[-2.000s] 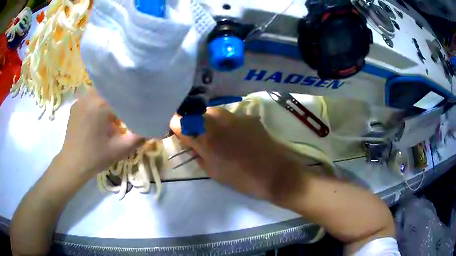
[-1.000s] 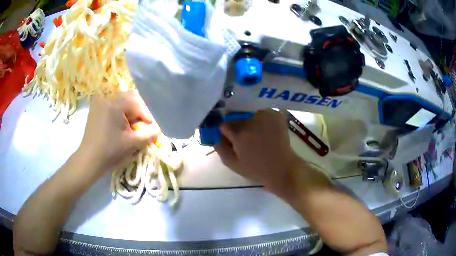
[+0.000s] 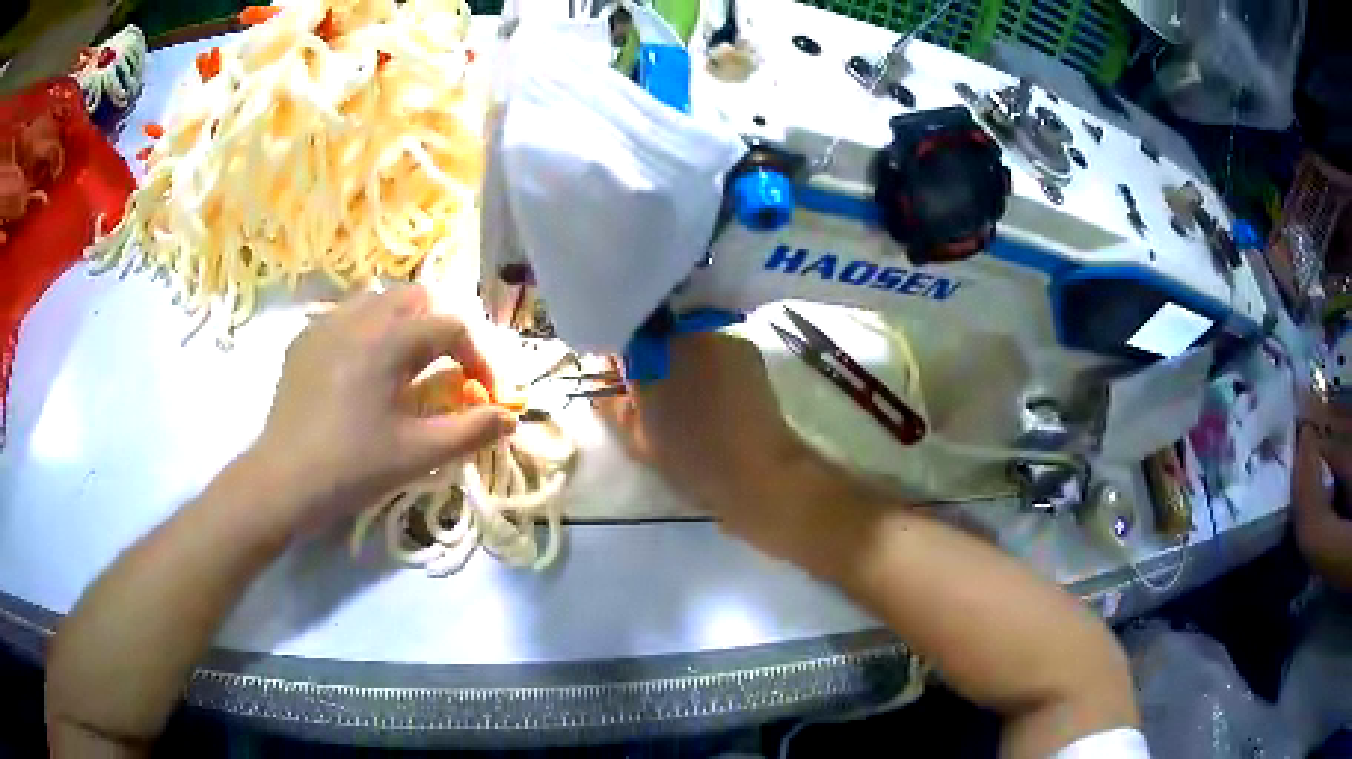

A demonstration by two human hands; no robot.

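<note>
My left hand (image 3: 393,393) pinches the orange centre (image 3: 478,395) of a cord tassel piece. Its cream loops (image 3: 489,512) hang toward the table front. My right hand (image 3: 704,408) is beside the needle area, partly behind the blue knob (image 3: 650,356). Two thin metal tips (image 3: 596,386) stick out from its fingers toward the piece; the rest of that tool is hidden. Thread snips (image 3: 867,389) with dark red handles lie on the machine bed. The white cloth cover (image 3: 608,186) hangs over the machine head and hides part of the sewing area.
The HAOSEN machine head (image 3: 1023,267) spans the right, with a black round object (image 3: 943,183) on it. A large pile of tassel pieces (image 3: 319,163) lies behind my left hand. A red plastic bag (image 3: 67,208) is at far left. Another person's arm (image 3: 1317,497) shows at far right.
The view has shifted, so the pile and red bag show more. The left hand and tassel piece are farther from the needle area. The right hand's metal tips point left toward the piece.
</note>
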